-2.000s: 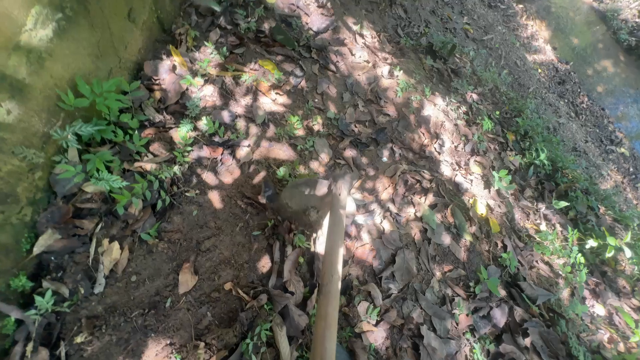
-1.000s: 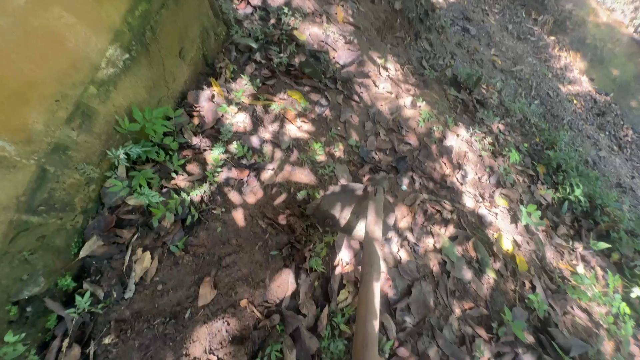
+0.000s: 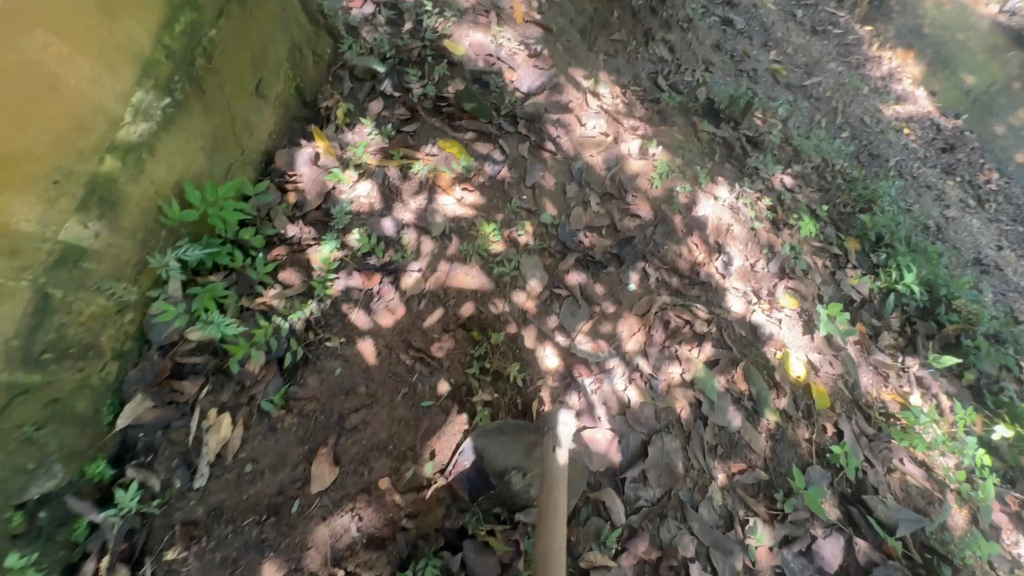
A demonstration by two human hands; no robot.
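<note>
A hoe's wooden handle (image 3: 552, 504) rises from the bottom edge, right of the middle. Its broad, dull metal blade (image 3: 508, 460) lies low on the leaf litter, mostly to the left of the handle's end. Dry brown leaves (image 3: 664, 464) and small green weeds (image 3: 492, 364) surround it. Neither of my hands shows in the view, so what holds the handle is hidden below the frame.
A mossy, yellowish wall (image 3: 88, 200) runs along the left, with a leafy green plant (image 3: 216, 216) at its foot. Bare brown soil (image 3: 264, 480) lies at the lower left. Green weeds (image 3: 904, 272) line the right side beside a gravelly strip (image 3: 944, 160).
The hoe's blade has been drawn back toward the bottom of the view, over the leaves, and less of its handle shows.
</note>
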